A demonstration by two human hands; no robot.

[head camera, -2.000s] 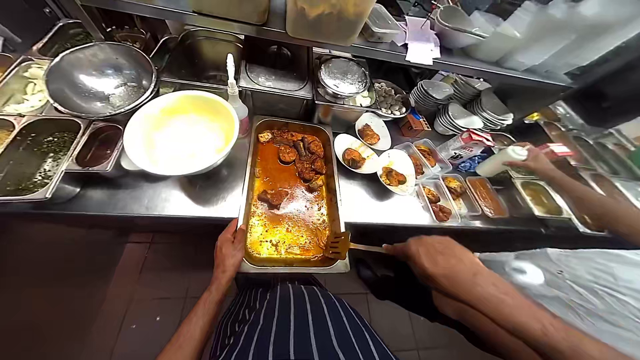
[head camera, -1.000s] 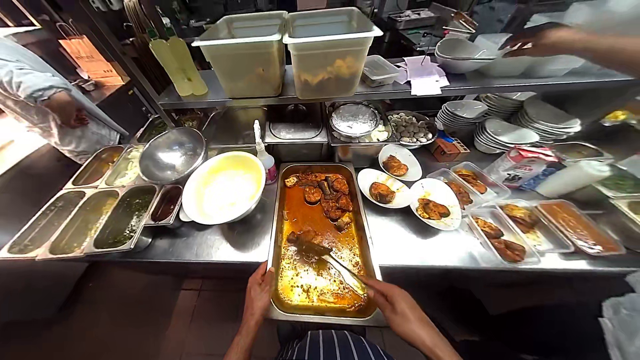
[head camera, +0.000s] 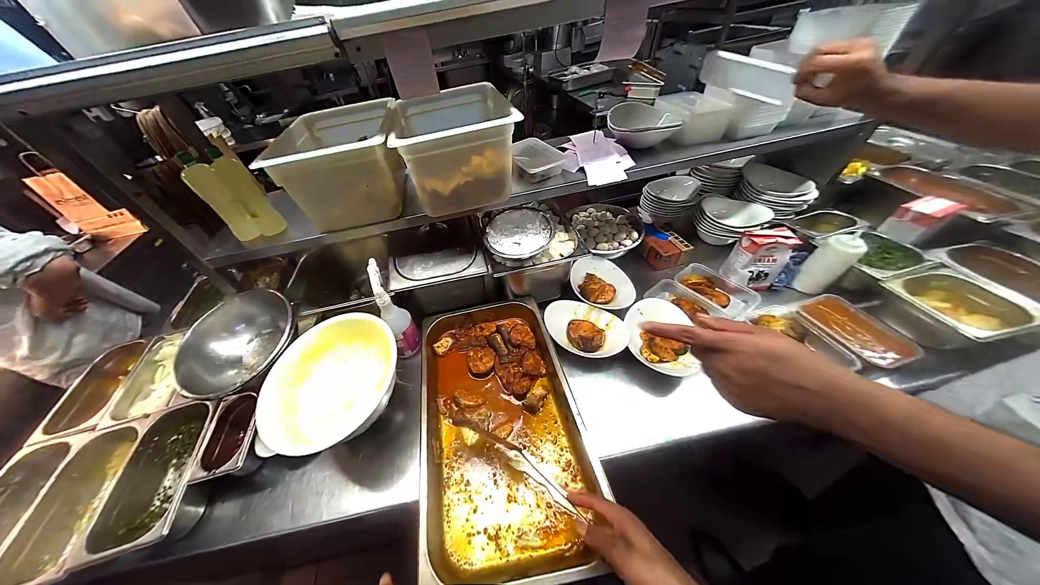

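Note:
My right hand (head camera: 626, 536) holds the light handle of a spatula (head camera: 532, 471) over the near half of a deep steel tray (head camera: 428, 487). The spatula's head is down in the oily orange sauce, beside a few fish pieces (head camera: 481, 361) that look browned and spiced; more are gathered at the tray's far end. Of my left hand (head camera: 386, 578) only a fingertip shows at the bottom edge, left of the tray; the rest is out of frame. Right of the tray are white bowls (head camera: 587, 328) with pieces of the same food.
A co-worker's hand (head camera: 756, 366) reaches in above the bowls; another (head camera: 845, 75) is by plastic containers (head camera: 751, 81) on the shelf. A large white bowl (head camera: 325, 386), a spray bottle (head camera: 396, 321) and sauce pans (head camera: 150, 471) lie left. At far left stands another person (head camera: 57, 301).
A co-worker's hand has come in over the white bowls. My left hand, earlier at the tray's left edge, has dropped almost out of view. The spatula stays in the tray. The view has shifted.

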